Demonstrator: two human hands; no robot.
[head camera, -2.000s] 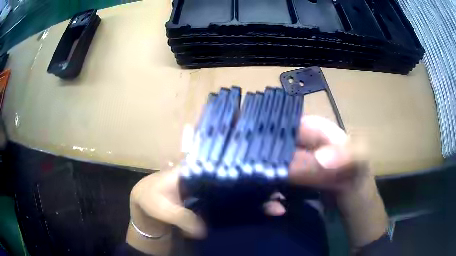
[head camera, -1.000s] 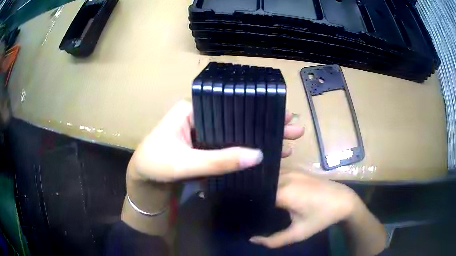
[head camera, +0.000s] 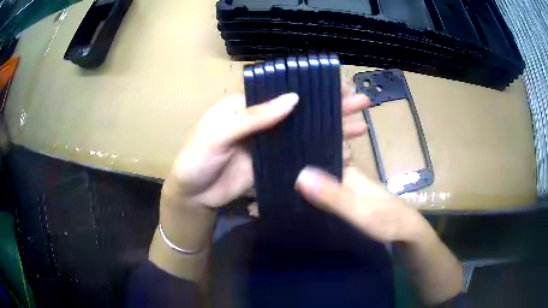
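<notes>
A stack of dark phone middle frames (head camera: 297, 120) is held upright in front of me, its long edges showing as parallel dark bars with shiny top corners. My left hand (head camera: 219, 150) grips the stack from the left, thumb across its face, fingertips showing past its right side. My right hand (head camera: 366, 204) holds the lower right part, thumb on the face; its other fingers are hidden. The lower end of the stack blends into the dark clothing. A single phone middle frame (head camera: 372, 135) lies flat on the table right of the hands.
A stack of black blister trays (head camera: 360, 36) stands beyond the hands. A small pile of frames (head camera: 96, 36) lies at the upper left of the tan table (head camera: 150, 108). Whitish tray ridges (head camera: 532, 78) rise at the right edge. Something orange (head camera: 7, 78) shows at far left.
The stack was fanned and blurred, then squared up, and is now tilted with its long edges facing me. My right hand has moved from below onto its lower face.
</notes>
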